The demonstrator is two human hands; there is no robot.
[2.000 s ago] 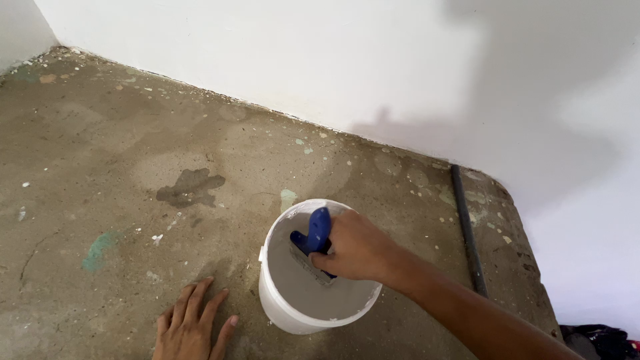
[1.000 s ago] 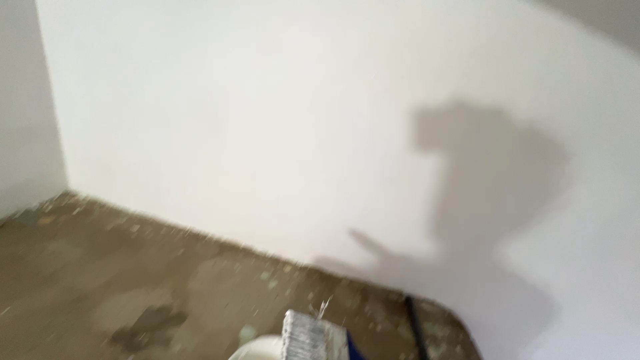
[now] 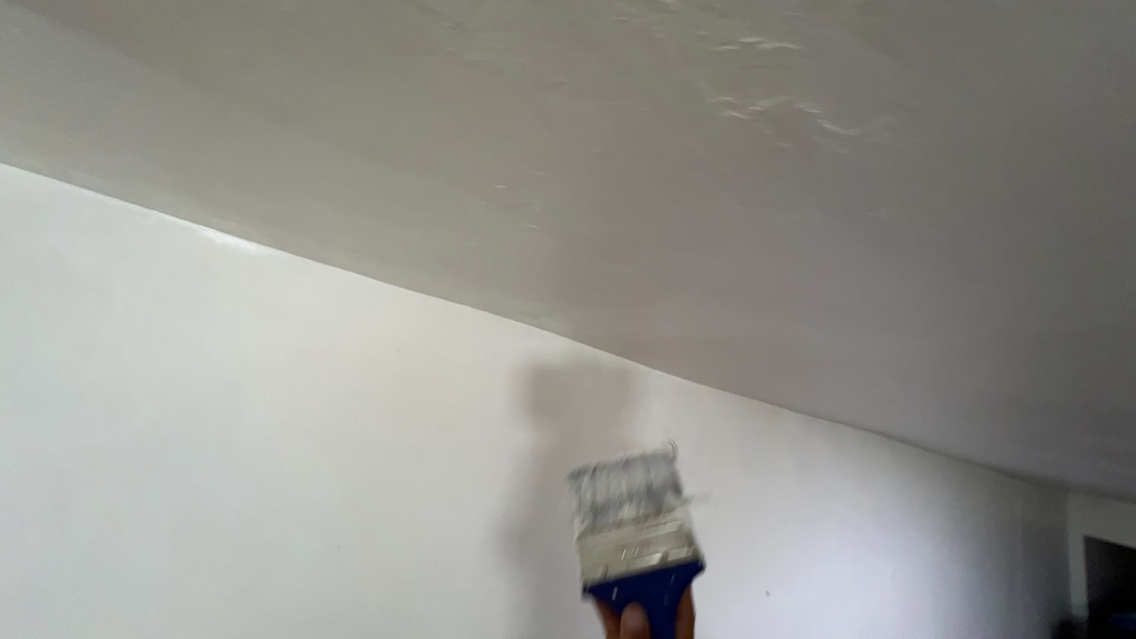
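Note:
My right hand (image 3: 641,619) comes in at the bottom edge, its fingers closed round the blue handle of a wide paintbrush (image 3: 639,524). The brush stands nearly upright with its bristles up, and these are coated in pale grey-white paint. A metal ferrule joins the bristles to the handle. Behind the brush is the white wall (image 3: 266,426); whether the bristles touch it cannot be told, and the brush is slightly blurred. My left hand is out of view.
Above the wall spreads a greyish ceiling (image 3: 444,160) with rough, raised marks, meeting the wall along a slanting line. A shadow falls on the wall behind the brush. At the far lower right is a dark opening (image 3: 1109,586) with a pale frame.
My right hand has lifted the brush out of the white bucket, where it was two seconds ago. The view has swung up from the floor to the ceiling. My left hand has left the view.

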